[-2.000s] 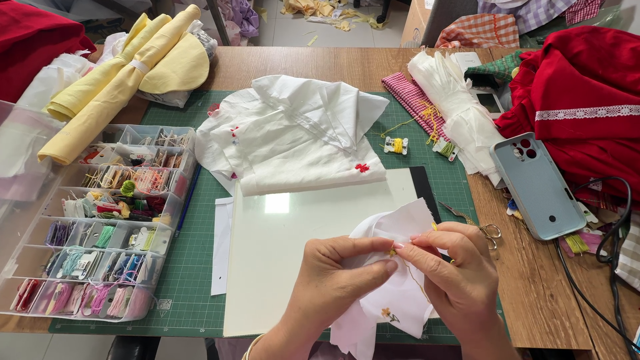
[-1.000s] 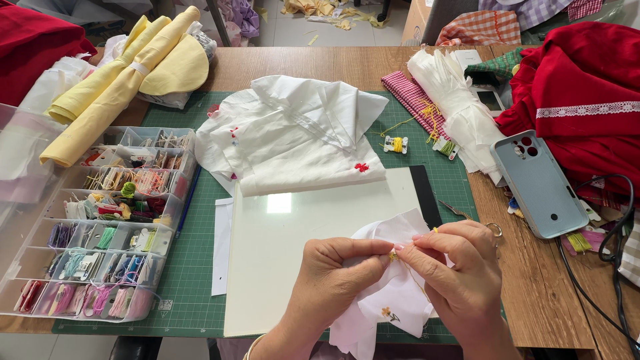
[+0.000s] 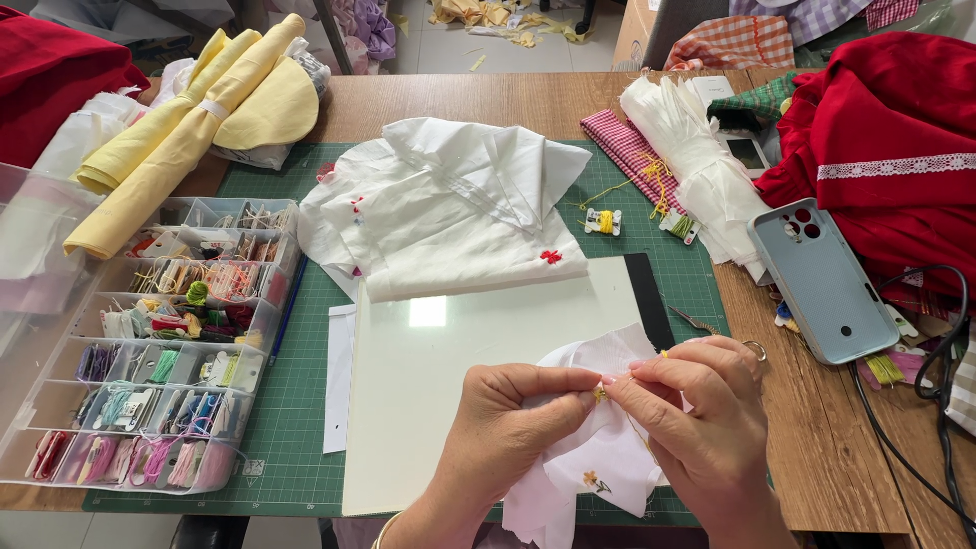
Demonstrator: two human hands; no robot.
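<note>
A piece of white fabric (image 3: 591,457) with a small embroidered flower near its lower part is pinched between both hands. My left hand (image 3: 518,419) grips it by thumb and forefinger beside a small yellow stitched spot. Touching the same spot from the right, my right hand (image 3: 698,404) holds yellow thread (image 3: 640,435); a needle at its fingertips is too small to make out surely. Beneath lies a white light pad (image 3: 427,381) with a black edge strip. Embroidery scissors (image 3: 692,320) lie partly hidden behind my right hand.
An open plastic organizer (image 3: 175,343) of floss bobbins stands left. Folded white embroidered cloth (image 3: 473,221) lies beyond the pad on a green cutting mat (image 3: 297,427), near a yellow floss bobbin (image 3: 603,222). At right are a blue-grey phone case (image 3: 823,282), red fabric (image 3: 900,122) and black cables (image 3: 877,427).
The fingers of my right hand have shifted slightly at the stitched spot since the earlier frames. My left hand keeps its pinch on the white fabric.
</note>
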